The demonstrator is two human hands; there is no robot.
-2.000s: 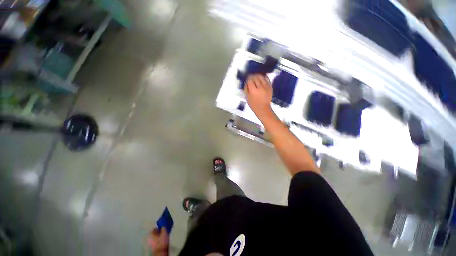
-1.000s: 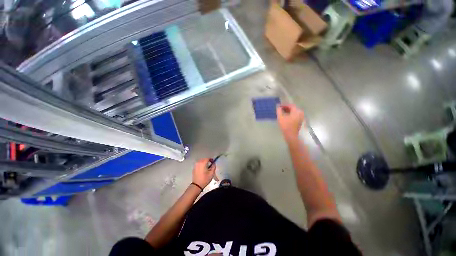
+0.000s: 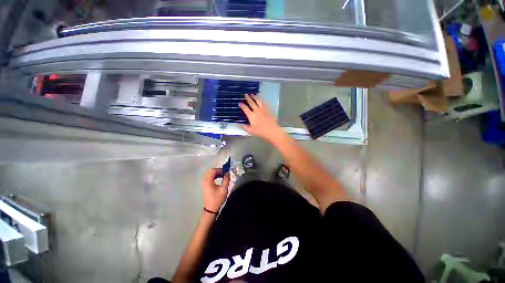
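Note:
My left hand (image 3: 215,185) is near the lower middle, in front of my body, holding a small dark blue cell piece (image 3: 226,167) between its fingers. My right hand (image 3: 260,119) reaches over the output table with fingers spread at the right edge of a dark blue solar cell string (image 3: 230,99). Whether the fingertips press on it is hard to tell. A loose solar cell (image 3: 325,118) with thin lines lies tilted at the near right corner of the output table (image 3: 362,119).
A thick aluminium beam (image 3: 232,50) crosses above the table. Red glow (image 3: 58,85) shows inside the machine at left. A cardboard box (image 3: 451,72) and a pale green stool (image 3: 476,94) stand at right. White rails (image 3: 25,229) lie at lower left, another stool (image 3: 459,271) at lower right.
I have turned and come up to the table. The cell that was in my right hand now lies on the table corner, and that hand is at the string. My left hand still holds its piece.

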